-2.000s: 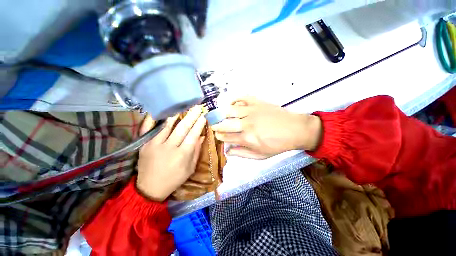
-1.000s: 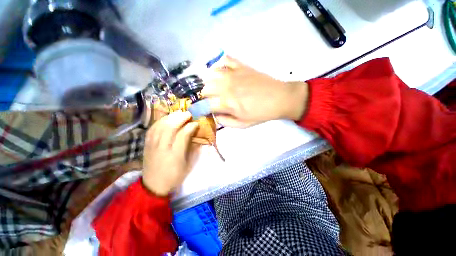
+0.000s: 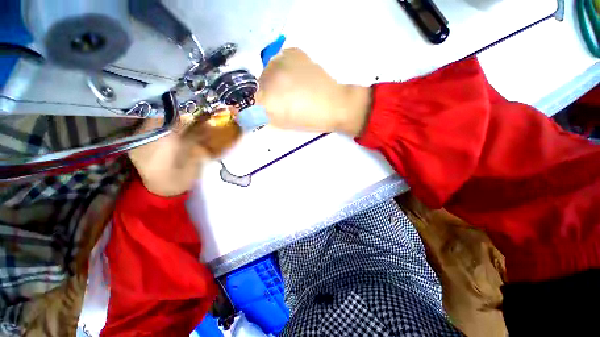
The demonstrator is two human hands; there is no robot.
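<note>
A small piece of brown lining fabric (image 3: 222, 136) lies by the needle area of the sewing machine (image 3: 235, 89), its edge bunched and blurred. My left hand (image 3: 168, 158) is blurred and holds this fabric just left of and below the needle area. My right hand (image 3: 299, 92) is on the right side of the needle area, fingers curled; the fingertips are hidden by metal parts and a grey block (image 3: 252, 118) beside them. Whether it grips anything cannot be told. A checked fabric (image 3: 39, 230) hangs at the left, partly under my left sleeve.
A grey round knob (image 3: 85, 39) and a curved metal bar (image 3: 99, 151) are at upper left. A blue piece (image 3: 273, 49) stands above my right hand. Black snips (image 3: 429, 23) lie on the bed. Green rings (image 3: 587, 29) are at right. A blue crate (image 3: 256, 289) is below the table edge.
The view has shifted. Both hands have moved up and left in the picture. The brown fabric in front of the needle now shows less, and a bed slot end below it is uncovered.
</note>
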